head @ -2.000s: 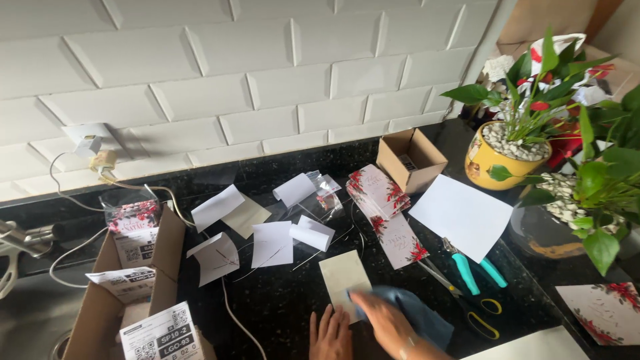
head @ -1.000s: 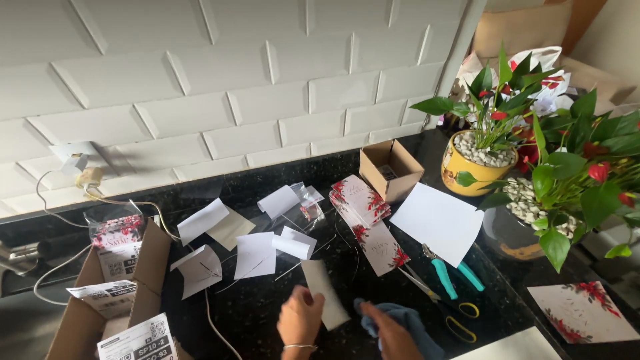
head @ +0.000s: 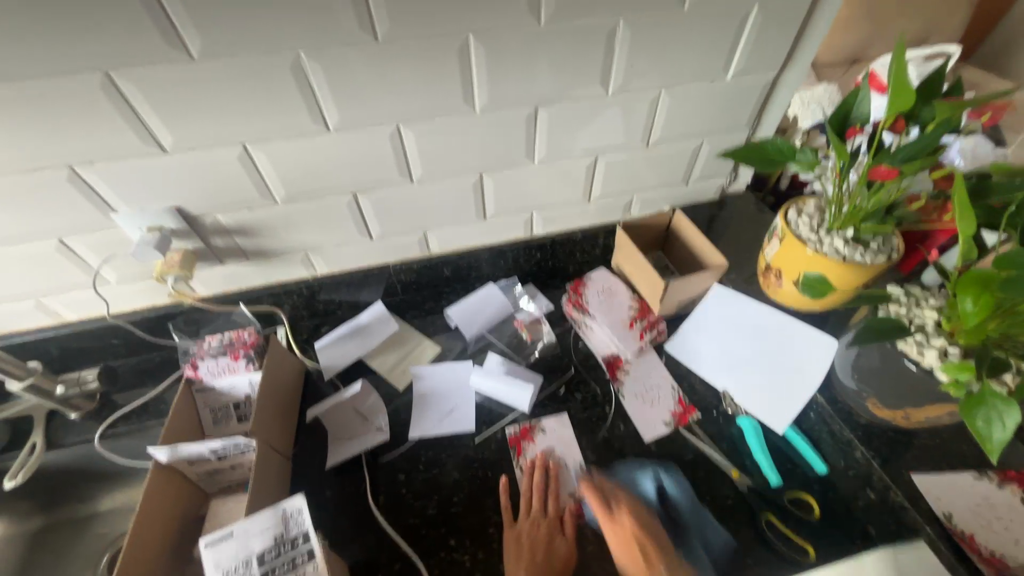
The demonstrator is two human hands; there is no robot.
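Note:
My left hand (head: 540, 520) lies flat, fingers spread, on the lower part of a white card with red flowers (head: 552, 444). At the card's right edge is my right hand (head: 628, 520), blurred, against a blue cloth (head: 668, 504); the cloth appears to be in its grasp. Similar floral cards (head: 624, 344) overlap in a row behind and to the right. Pliers with turquoise handles (head: 756, 448) and yellow-handled scissors (head: 780, 520) rest on the right. Several curled white papers (head: 442, 398) are spread behind my left hand.
A long cardboard box (head: 276, 424) with labelled packets stands at left beside the sink (head: 56, 512). At the back are a small open cardboard box (head: 668, 260) and a yellow plant pot (head: 828, 256). A white sheet (head: 752, 356) lies near them. A white cable (head: 384, 520) crosses the counter.
The card under my hands now shows its floral side; earlier a plain pale side showed. My left hand has gone from gripping its edge to lying flat on it.

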